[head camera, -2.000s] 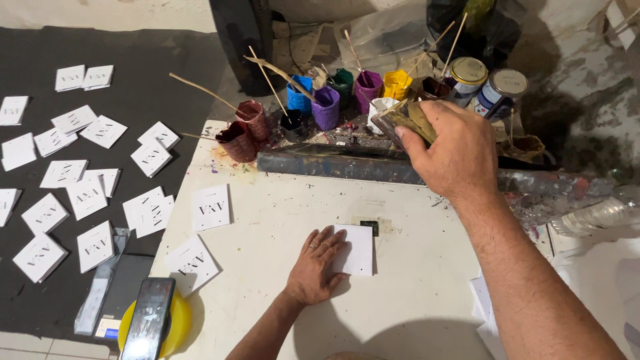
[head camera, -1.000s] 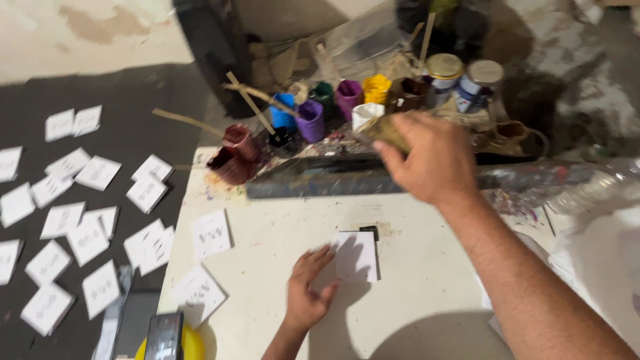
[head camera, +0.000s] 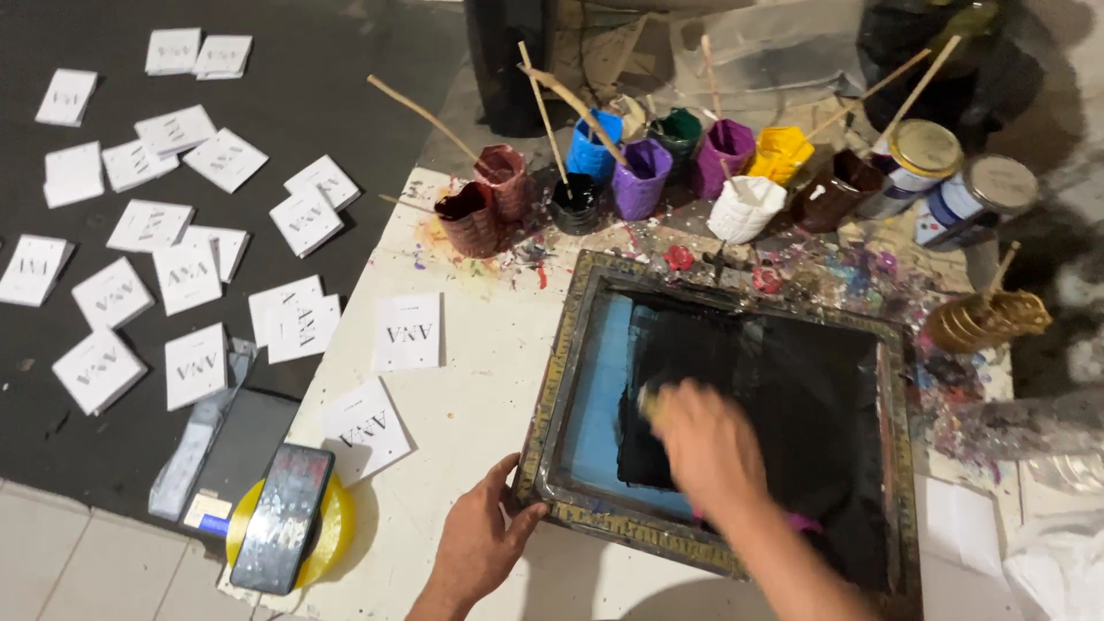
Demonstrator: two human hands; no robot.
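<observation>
A screen-printing frame (head camera: 552, 405) lies on the white table, its blue mesh (head camera: 595, 414) mostly covered with black ink (head camera: 802, 388). My left hand (head camera: 483, 526) grips the frame's lower left corner, fingers and thumb on its edge. Over the mesh my right hand (head camera: 703, 431), blurred, is closed around a squeegee, of which only a small end (head camera: 647, 401) shows at the fingertips. Two printed white cards, one upright (head camera: 410, 331) and one tilted (head camera: 366, 429), lie on the table left of the frame. Whatever lies under the frame is hidden.
Paint containers with sticks, such as a yellow one (head camera: 780, 155) and a white one (head camera: 747, 209), line the back beside two paint cans (head camera: 923, 151). Many white cards (head camera: 112, 293) lie on the black surface at left. A phone (head camera: 283, 517) rests on a yellow roll (head camera: 345, 526).
The frame now lies flat over where the white card was under my left hand. That hand has moved onto the frame's corner. My right hand has come down from the back onto the mesh.
</observation>
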